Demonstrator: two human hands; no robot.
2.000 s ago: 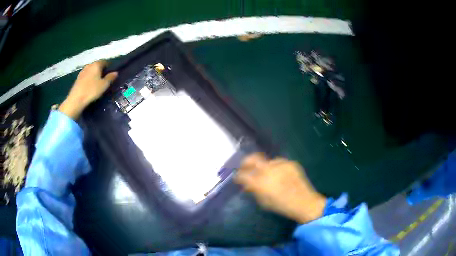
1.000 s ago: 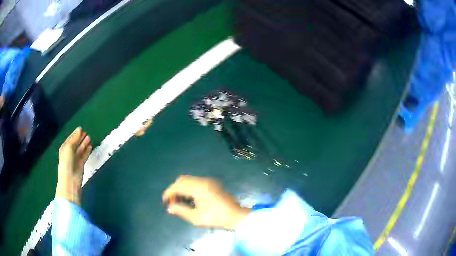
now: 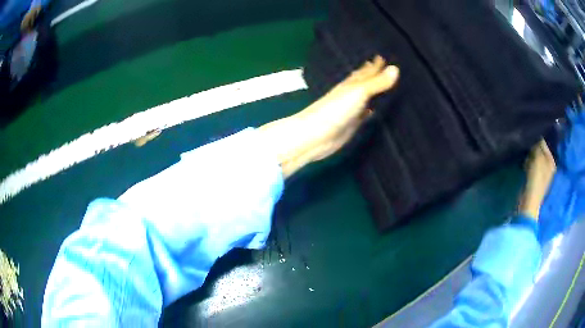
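Black foam trays (image 3: pixel 436 109) form a stack with layered edges at the upper right. My left hand (image 3: pixel 359 96) reaches across from the lower left and lies against the stack's left side; its grip is unclear. My right hand (image 3: pixel 539 173) is at the stack's right edge, with its fingertips mostly hidden. Thin dark wires with tiny bright ends (image 3: pixel 292 259) lie on the dark green surface beside my left sleeve; the sleeve may cover more of them.
A white stripe (image 3: pixel 218 99) crosses the green surface. A small tan bit (image 3: pixel 149 137) lies by it. Cream pieces (image 3: pixel 9 282) show at the left edge. Another person's blue sleeve (image 3: pixel 568 154) is at the far right. Another person's hand (image 3: pixel 30 19) shows at the upper left.
The tray with the open tablet has left the view. The view has turned towards the black stack. My left hand has moved right onto it, and my right hand has moved to its right edge.
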